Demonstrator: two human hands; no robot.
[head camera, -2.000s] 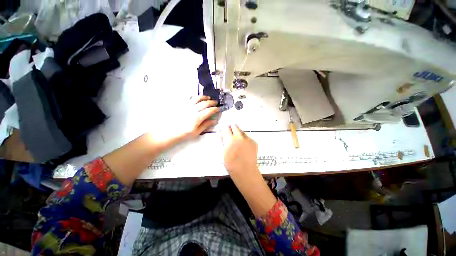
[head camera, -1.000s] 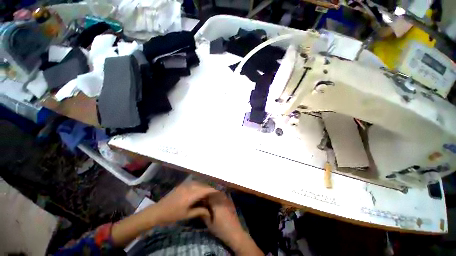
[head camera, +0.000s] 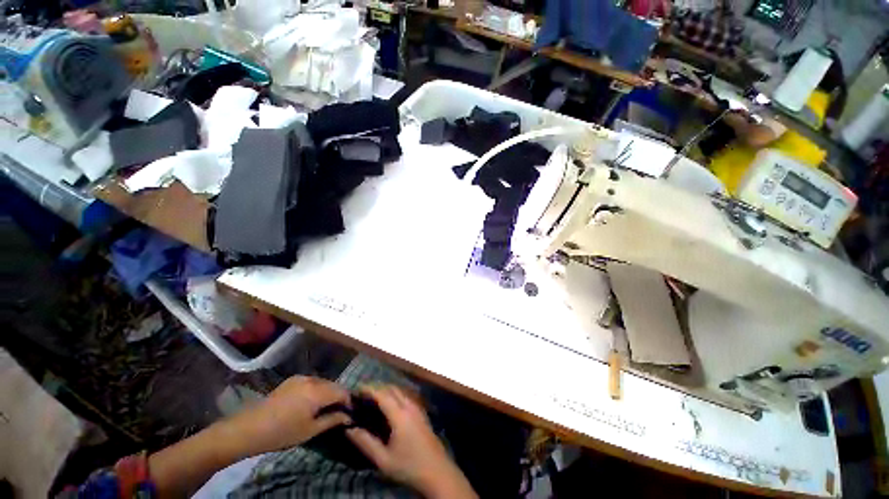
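My left hand (head camera: 304, 409) and my right hand (head camera: 405, 436) are close together over my lap, below the table's front edge. Both hold a piece of black fabric (head camera: 368, 416), mostly hidden by the fingers and my lap. A black fabric strip (head camera: 500, 226) lies at the needle end of the cream JUKI sewing machine (head camera: 721, 249) and runs back behind the head. The presser foot and needle are too small to make out.
A grey cut stack (head camera: 255, 195) and black layers (head camera: 322, 210) lie on the table's left, beside white scraps (head camera: 229, 122). A cardboard piece (head camera: 651, 317) and yellow-handled tool (head camera: 615, 372) sit under the arm. A white tub (head camera: 429, 95) stands behind.
My hands have left the needle area and come down to my lap, where black fabric now shows between them. The view has swung left and up.
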